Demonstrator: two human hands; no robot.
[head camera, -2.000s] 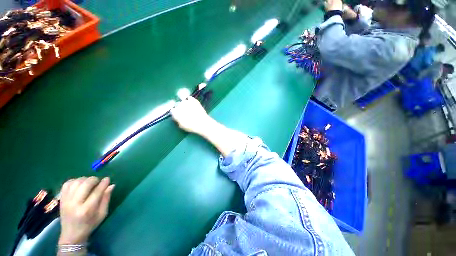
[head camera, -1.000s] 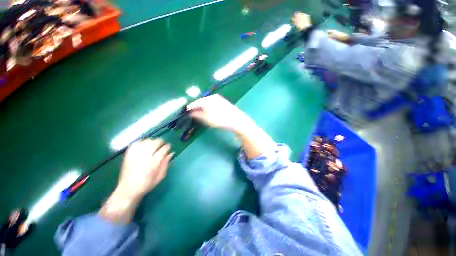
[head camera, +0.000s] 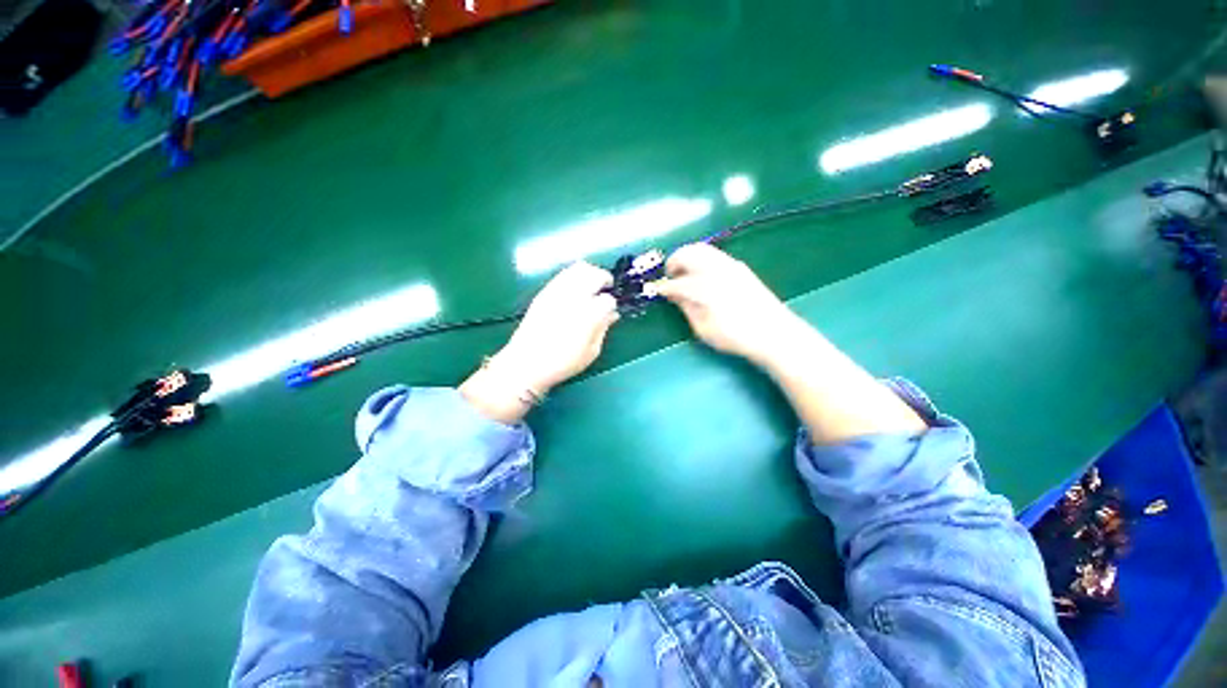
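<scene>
A cable lead (head camera: 451, 327) lies on the green belt, its blue plug (head camera: 299, 378) and red part to the left, its black cluster with copper-coloured ends (head camera: 647, 264) between my hands. My left hand (head camera: 563, 327) has its fingers closed on the cluster's left side. My right hand (head camera: 717, 296) pinches the cluster's right side at a copper-coloured end. My fingers hide part of the cluster. Another lead (head camera: 834, 206) lies to the right, its near end close to my right fingers.
More leads lie at the far left (head camera: 164, 403) and far right (head camera: 1029, 101). An orange tray (head camera: 303, 57) with blue-tipped leads is at upper left. A blue tote (head camera: 1160, 531) holding copper-ended leads is at lower right. A bundle (head camera: 1191, 249) lies at the right edge. A small red object (head camera: 70, 675) is at lower left.
The view has swung left to right across the belt, so things appear shifted. My left hand has moved from along the cable to the cluster, beside my right hand.
</scene>
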